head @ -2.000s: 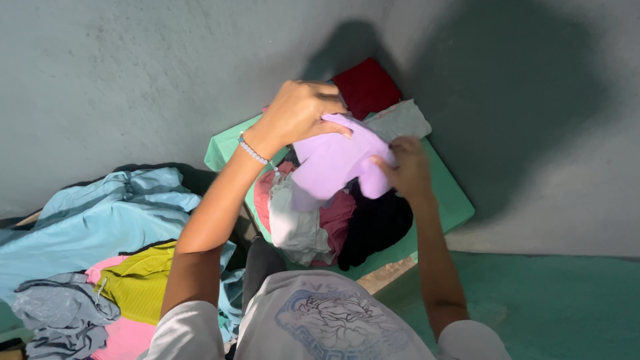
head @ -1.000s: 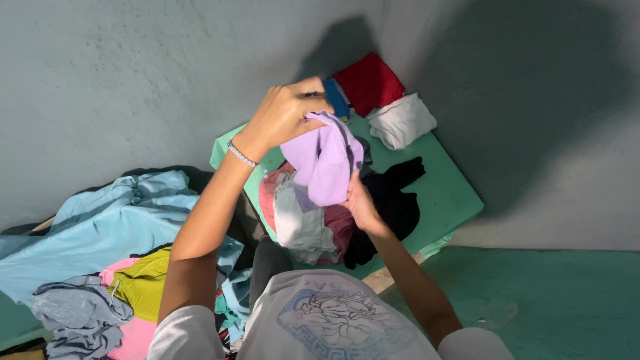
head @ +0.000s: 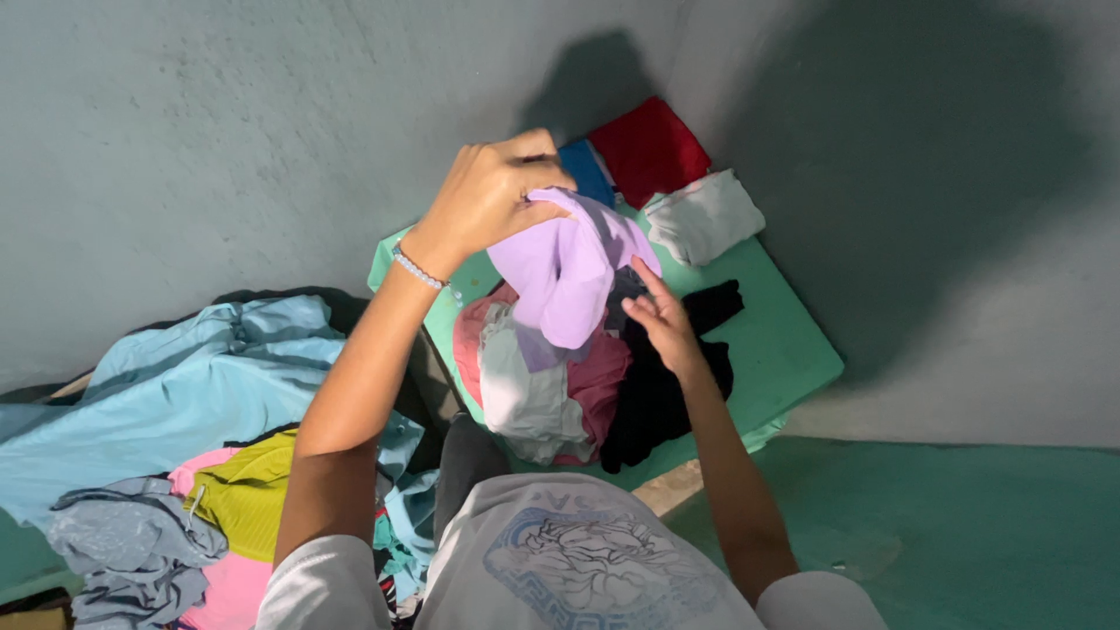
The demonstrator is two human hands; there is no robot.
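Note:
My left hand (head: 503, 188), with a beaded bracelet at its wrist, pinches the top edge of a lilac cloth garment (head: 569, 280) and holds it up. The garment hangs in loose folds above a pile on a green-covered table. My right hand (head: 661, 324) is at the garment's right side with its fingers apart; a fingertip is close to the fabric, and whether it touches I cannot tell. Beneath lie a white garment (head: 529, 402), a dark pink garment (head: 599, 381) and a black garment (head: 656, 394).
On the green table (head: 787, 350), by the wall corner, lie a folded red cloth (head: 652, 149), a blue cloth (head: 586, 171) and a folded white cloth (head: 707, 217). At lower left are heaped a light blue cloth (head: 201, 376), a yellow-green garment (head: 249, 494) and a grey garment (head: 131, 534).
My right hand held the lilac garment's side two seconds ago; its fingers are now apart beside it. The garment hangs down more from my left hand, which keeps its hold.

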